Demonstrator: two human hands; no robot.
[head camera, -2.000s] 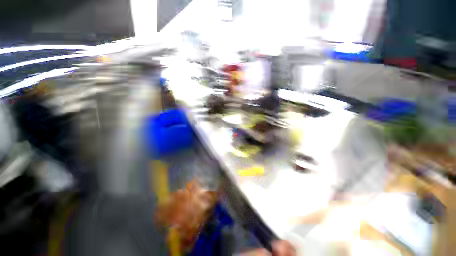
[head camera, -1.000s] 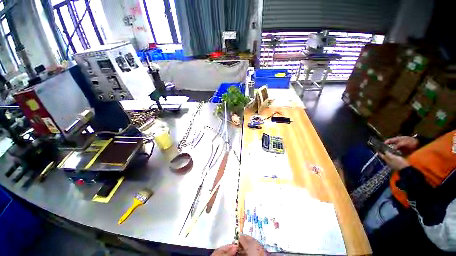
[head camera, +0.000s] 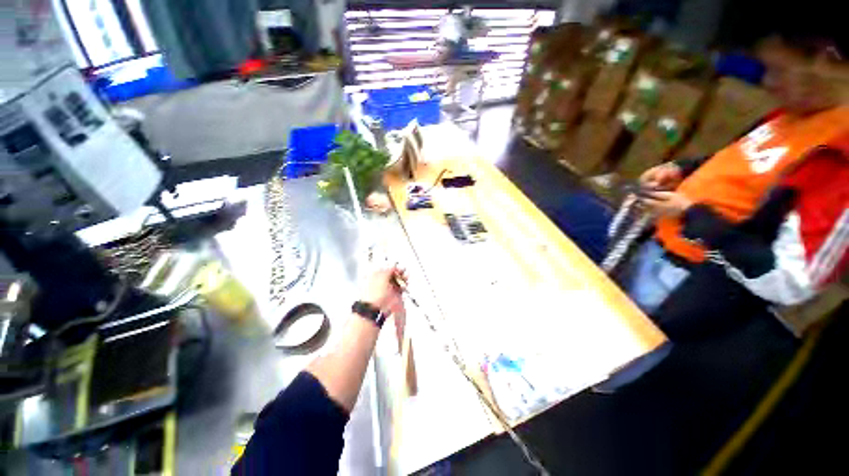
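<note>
My left hand (head camera: 384, 286), with a dark band at the wrist, reaches forward over the seam between the grey table and the wooden desk. Its fingers are closed on a long narrow patterned strap (head camera: 449, 346). The strap runs from the hand diagonally over the desk and hangs past the near edge. My right hand is not in view. White paper sheets (head camera: 532, 321) lie under the strap. Brown and pale strips (head camera: 409, 366) lie beside the forearm. The image is blurred.
A coiled belt (head camera: 303, 327) and a dark press (head camera: 135, 372) stand left. A calculator (head camera: 465, 228), dark phone (head camera: 458, 181) and plant (head camera: 354, 167) are farther back. A seated person in an orange vest (head camera: 735, 177) is at right, near cartons (head camera: 596, 93).
The view has turned right. My left hand has moved forward along the desk seam with the strap, which now lies diagonally. My right hand has left the picture.
</note>
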